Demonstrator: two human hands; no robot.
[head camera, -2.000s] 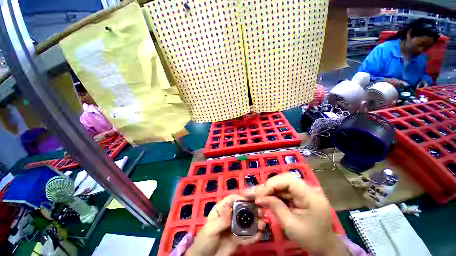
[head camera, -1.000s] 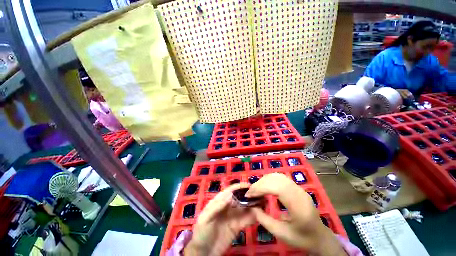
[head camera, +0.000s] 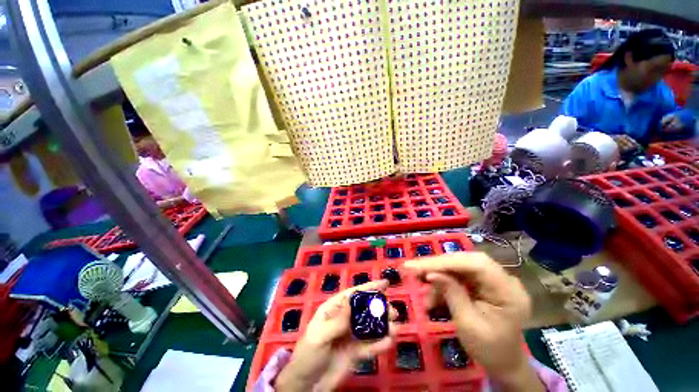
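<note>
My left hand (head camera: 326, 342) holds a smartwatch body (head camera: 369, 315) by its edges, its black glossy face up with a bright reflection. My right hand (head camera: 479, 310) is raised just to the right of the watch, not touching it, thumb and index finger near each other; whether a thin piece is between them I cannot tell. Both hands are above the near red compartment tray (head camera: 270, 337), which holds dark watches in its pockets. My hands hide some of its pockets.
Another red tray (head camera: 395, 224) lies beyond. A spiral notebook (head camera: 602, 358), small bottle (head camera: 594, 285) and dark round fan (head camera: 563, 222) stand right, with stacked red trays (head camera: 651, 279). A metal post (head camera: 142, 207) slants at left. Yellowish sheets (head camera: 329, 92) hang above. A person in blue sits far right.
The watch has turned from its back, through tilted, to face up in my left hand. My right hand has come off the watch and moved right.
</note>
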